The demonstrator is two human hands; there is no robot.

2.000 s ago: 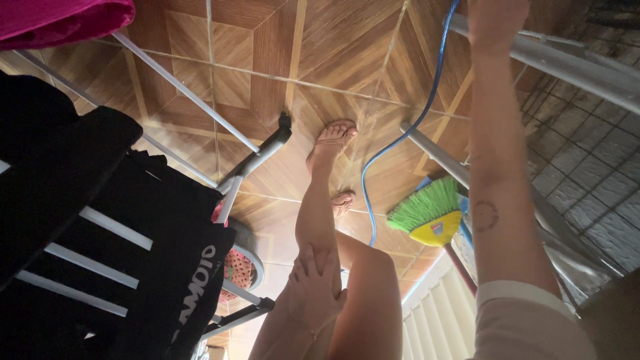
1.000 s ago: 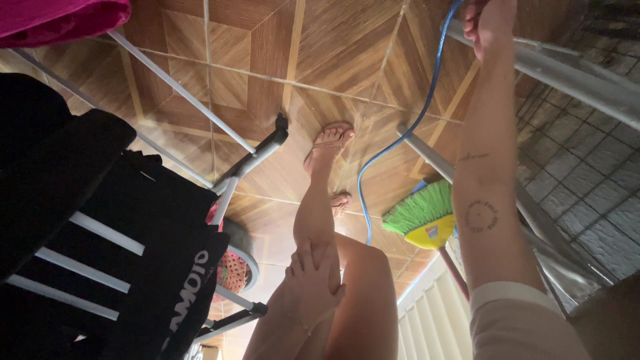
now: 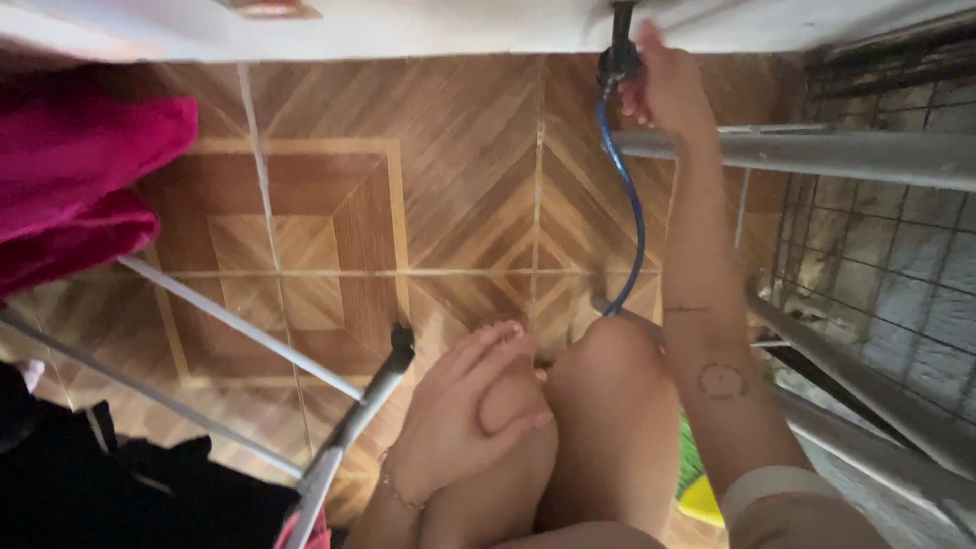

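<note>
My right hand (image 3: 665,88) reaches to the top of the view, beside a black fitting (image 3: 619,61) at the upper end of a blue cable or hose (image 3: 631,198). Its thumb points up and its fingers curl close to the fitting; whether they grip it is not clear. From there the blue line curves down behind my right knee. The fitting meets a white surface (image 3: 488,34) along the top edge. My left hand (image 3: 476,412) rests spread over my left knee, with a thin bracelet at the wrist.
A metal rack frame (image 3: 335,442) with black clothing (image 3: 152,480) and magenta cloth (image 3: 84,168) stands at the left. Grey metal tubes (image 3: 854,156) and a wire grid (image 3: 892,252) line the right. Part of a green and yellow broom (image 3: 698,488) shows behind my right arm. The floor (image 3: 457,191) is tiled.
The view has shifted strongly, bringing the white surface and black fitting into sight. My right hand, partly cut off at the top edge before, now shows beside the fitting. My left hand stays on my leg.
</note>
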